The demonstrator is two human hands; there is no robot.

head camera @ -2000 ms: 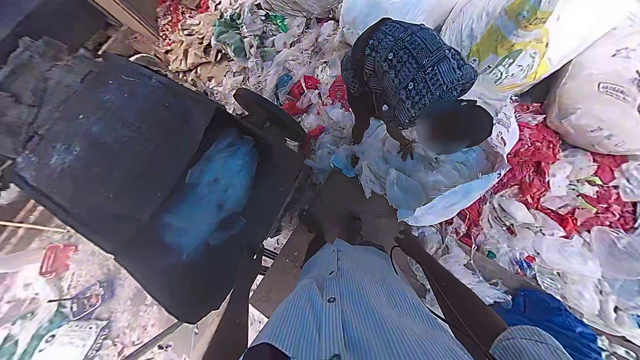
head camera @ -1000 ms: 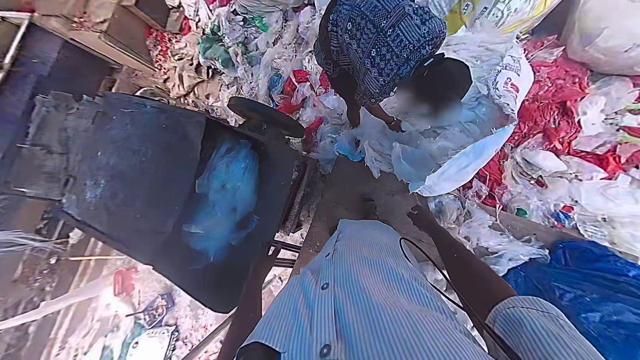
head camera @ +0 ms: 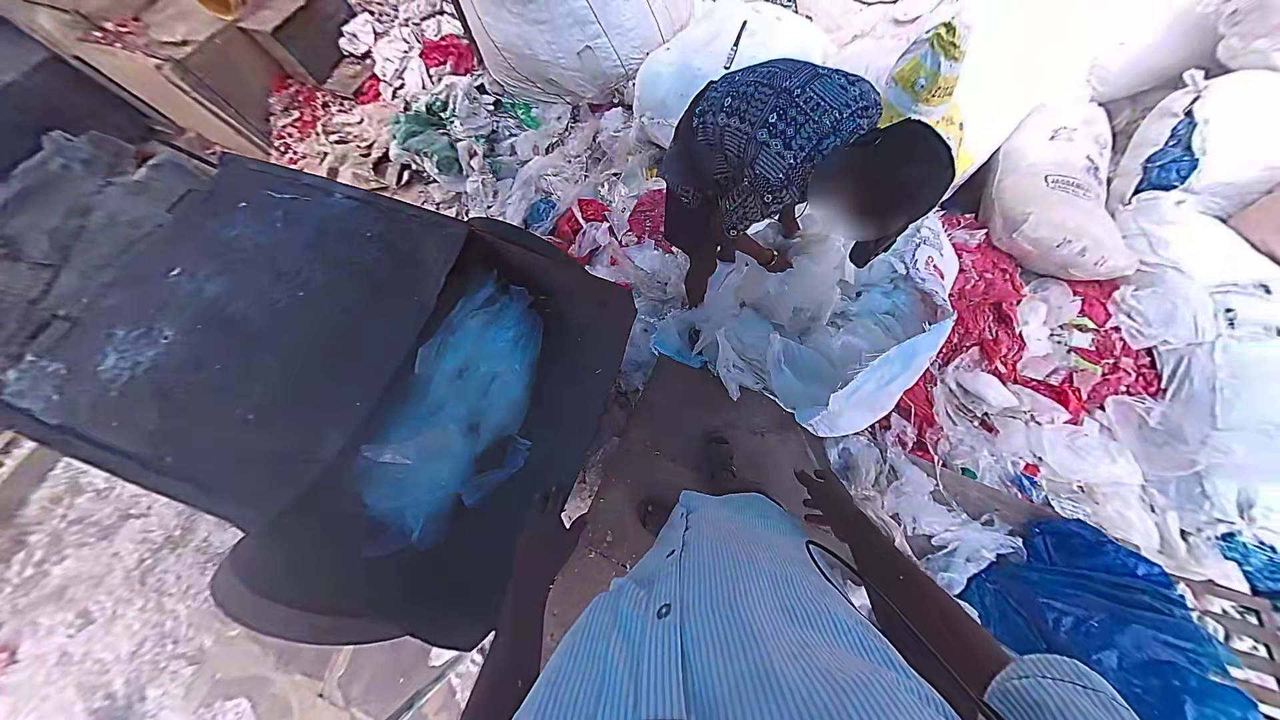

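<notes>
My left hand (head camera: 545, 535) is beside the lower right edge of a dark metal machine's hopper (head camera: 590, 330); its fingers are dim, and whether it touches the edge is not clear. Inside the hopper lies a bundle of translucent bluish plastic film (head camera: 455, 410). My right hand (head camera: 828, 500) hangs with fingers apart and nothing in it, below a large open white woven sack (head camera: 880, 390). Clear plastic film (head camera: 800, 300) fills the sack and spills from its mouth. A co-worker (head camera: 785, 140) in a patterned dark blue shirt bends over it with both hands in the film.
Heaps of red plastic film (head camera: 985, 310) and white film lie right of the sack. Stuffed white sacks (head camera: 1060, 190) stand behind. A blue plastic sheet (head camera: 1100, 610) is at the lower right. Brown blocks (head camera: 225, 75) stand at the upper left, near mixed plastic scraps (head camera: 440, 135).
The view has shifted. The co-worker remains bent over the sack, handling film. The bluish film is still in the hopper, and my right hand stays empty.
</notes>
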